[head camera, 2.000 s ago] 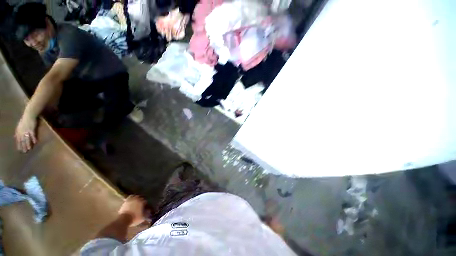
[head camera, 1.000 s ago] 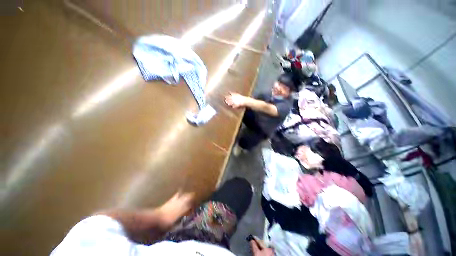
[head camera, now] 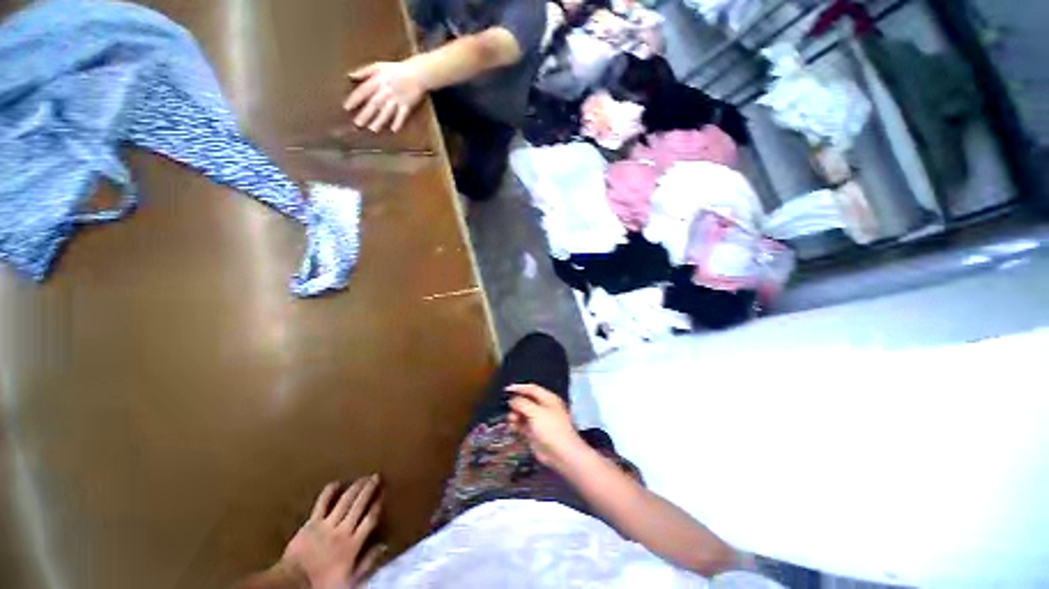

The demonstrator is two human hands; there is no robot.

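A light blue patterned cloth piece lies on the shiny brown cutting table at the upper left, its narrow tail ending in a folded pale end. My left hand rests on the table near its edge at the bottom, fingers spread, empty, well apart from the cloth. My right hand is raised over my patterned lower clothing beside the table edge. Its fingers are partly curled; blur hides whether something small is between them.
Another person's hand lies on the table's far edge, a dark sleeve behind it. Pink, white and black garment heaps lie on the floor beyond the edge. A large white surface fills the lower right. Metal racks stand behind.
The view has swung, and the cloth now shows larger at the upper left. My right hand has come up into view over my lap; the dark thing seen at it earlier no longer shows.
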